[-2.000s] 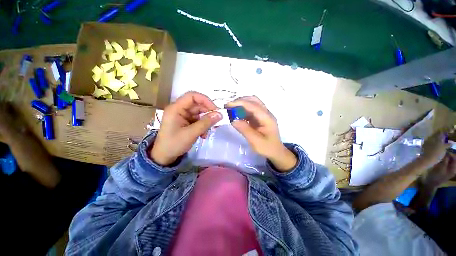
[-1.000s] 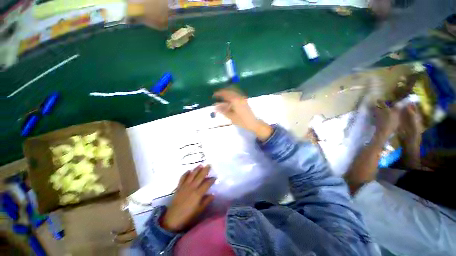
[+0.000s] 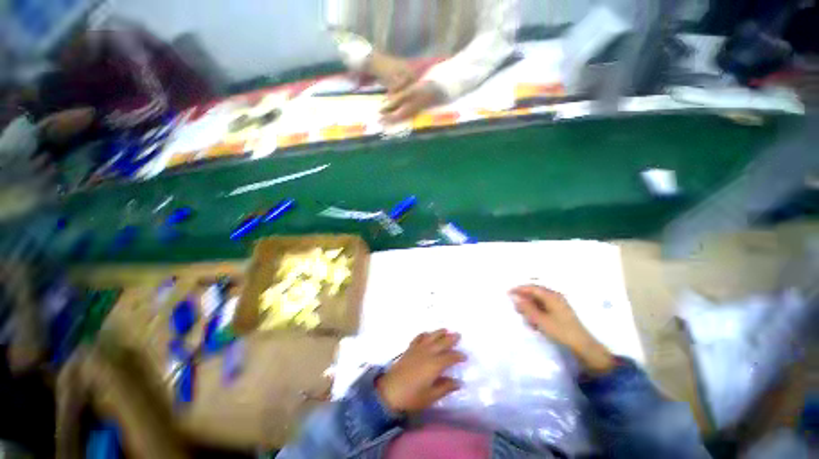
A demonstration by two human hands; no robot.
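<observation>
My left hand [image 3: 422, 369] lies over the near left part of the white work sheet [image 3: 404, 278], fingers apart, with nothing seen in it. My right hand [image 3: 555, 316] is over the right part of the sheet, fingers spread a little, with nothing seen in it. Clear plastic film [image 3: 512, 385] lies crinkled between and below my hands. An open parts box [image 3: 355, 300] with yellow insulating pieces [image 3: 305, 287] stands left of the sheet. A battery pack [image 3: 454, 233] lies on the belt just beyond the sheet's far edge. The view is blurred.
The green belt [image 3: 539, 170] runs across beyond the sheet, carrying more blue packs [image 3: 280, 211], a white strip [image 3: 280, 179] and a white piece [image 3: 660, 181]. More blue packs [image 3: 184, 316] lie left of the box. Neighbours' arms are at both sides; a person's hands [image 3: 409, 94] are across the belt.
The pack held between my hands two seconds ago is no longer in them. My right hand has drawn back from the belt side to over the sheet. The view has tilted up.
</observation>
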